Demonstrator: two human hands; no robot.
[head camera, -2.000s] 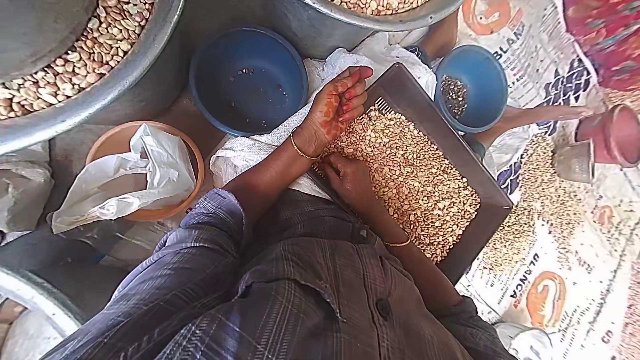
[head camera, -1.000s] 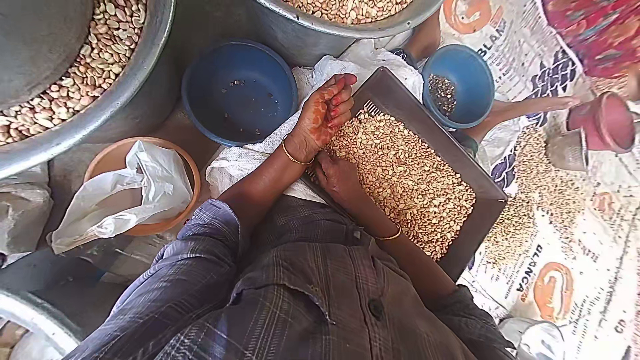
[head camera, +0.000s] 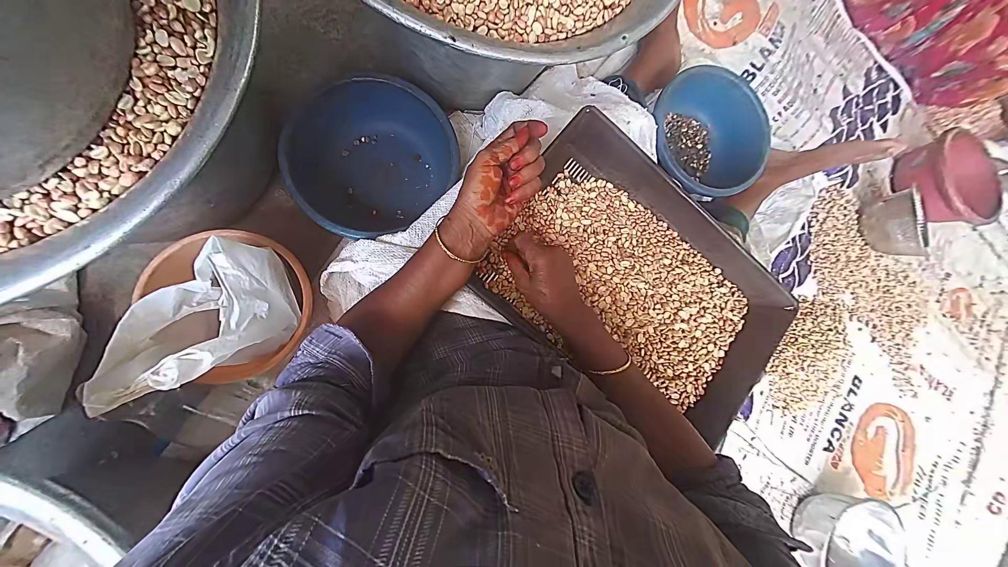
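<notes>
A dark rectangular tray (head camera: 760, 335) lies tilted in front of my body, heaped with pale split nuts or beans (head camera: 654, 283). My left hand (head camera: 504, 177), palm up with curled fingers and orange-red stains, is raised over the tray's left edge beside slots at its far corner; whether it holds anything is hidden. Just below it, my right hand (head camera: 543, 276) touches the heap, thumb and fingertips drawn together, and I cannot tell if a piece is between them. White woven sacking (head camera: 394, 256) lies under the tray's left side.
A large blue basin (head camera: 370, 157) with dark bits stands left of the tray, a smaller blue bowl (head camera: 713, 130) beyond it. Big metal pots (head camera: 236, 118) of nuts, an orange basin (head camera: 303, 315) with a plastic bag, a metal cup (head camera: 894, 224) and another person's foot (head camera: 835, 157) surround the tray.
</notes>
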